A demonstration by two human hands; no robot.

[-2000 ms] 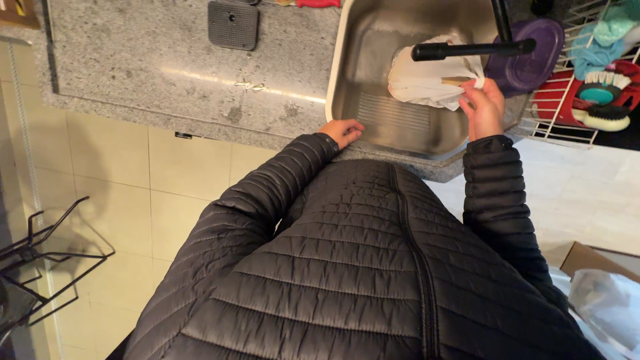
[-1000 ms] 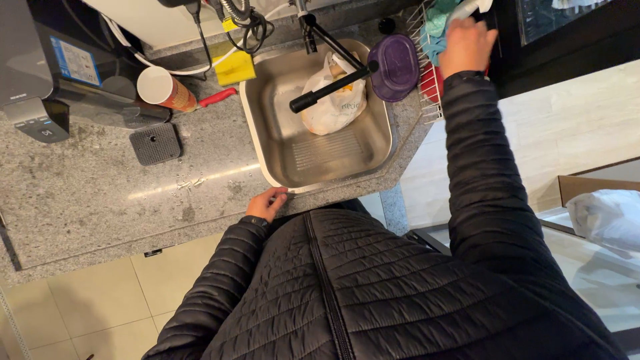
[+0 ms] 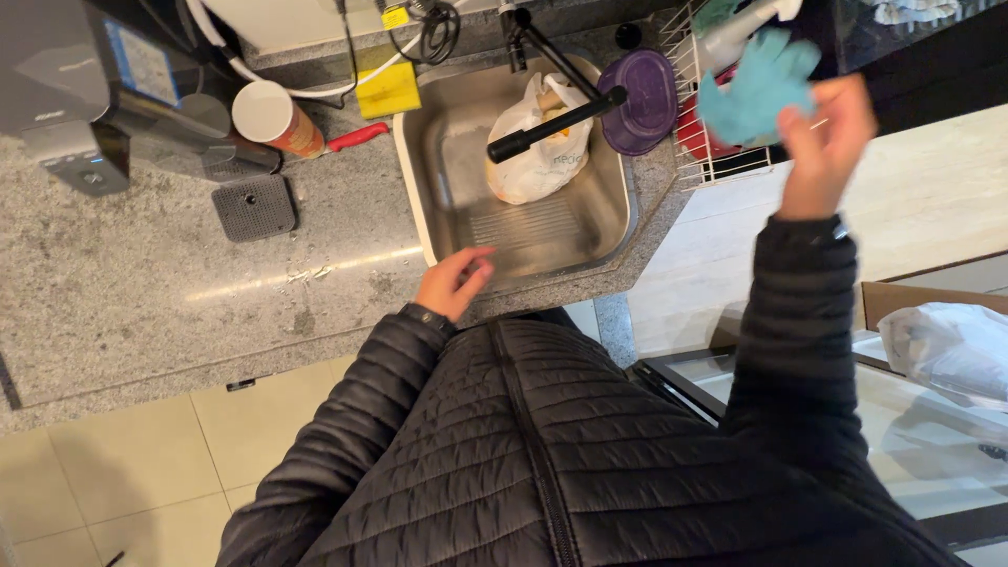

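Note:
My right hand holds up a light blue rubber glove by its edge, over the white wire rack at the upper right. My left hand is at the front edge of the steel sink, its fingers apart and holding nothing. A white plastic bag with something in it lies in the sink, partly hidden under the black faucet. A purple plastic container stands between the sink and the rack.
Left of the sink are a yellow cloth, a red-handled utensil, a paper cup, a grey drip tray and a coffee machine. A cardboard box with a plastic bag is at the right.
My right hand let go of the white bag, which lies in the sink, went to the rack and now has the blue glove lifted. The view has shifted strongly.

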